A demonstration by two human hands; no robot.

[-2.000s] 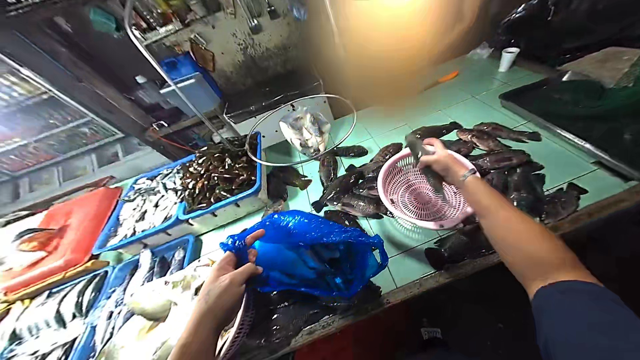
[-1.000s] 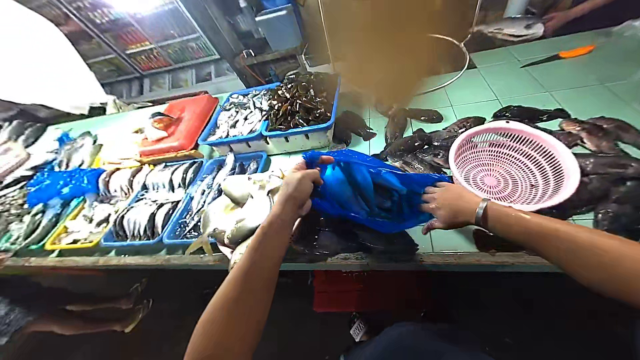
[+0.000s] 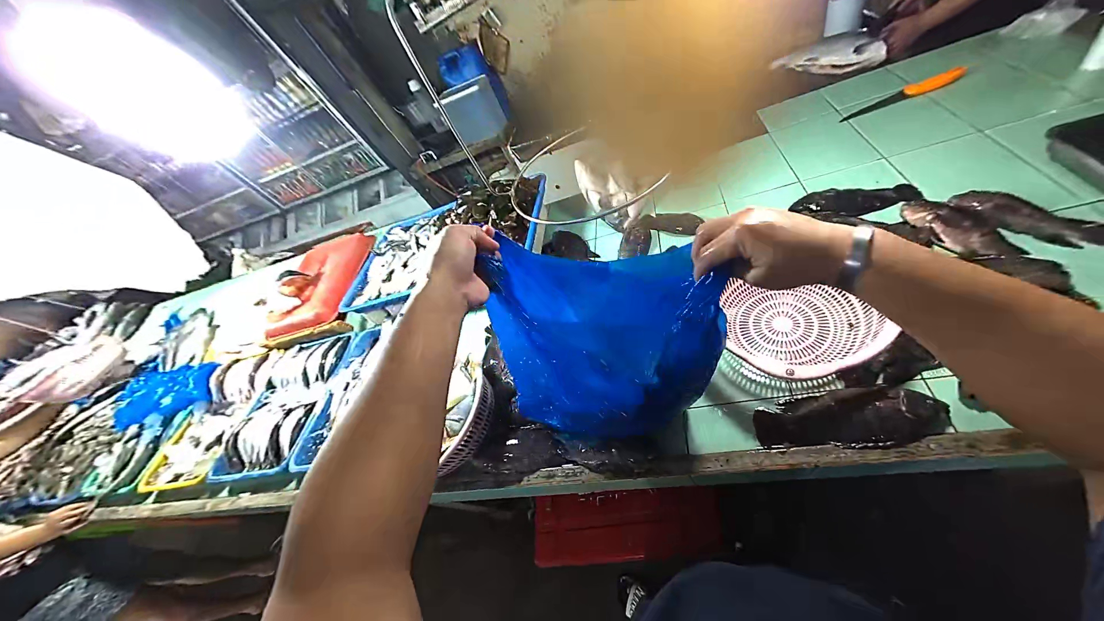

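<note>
A blue plastic bag hangs stretched between my hands above the table's front edge. My left hand grips its upper left corner, and my right hand pinches the upper right one. The bag's front hides what it holds. Just right of it, partly under my right forearm, is a pink plastic colander. Dark whole fish lie around the colander on green tiles.
An orange-handled knife lies at the back right, near another person's hands on a silvery fish. Trays of fish and a red board stand at left. A metal ring hangs behind the bag.
My right hand, over the colander with a fish two seconds ago, has come to the bag's right side. The bag was lying on the table with fish visible inside; now it is lifted and pulled taut.
</note>
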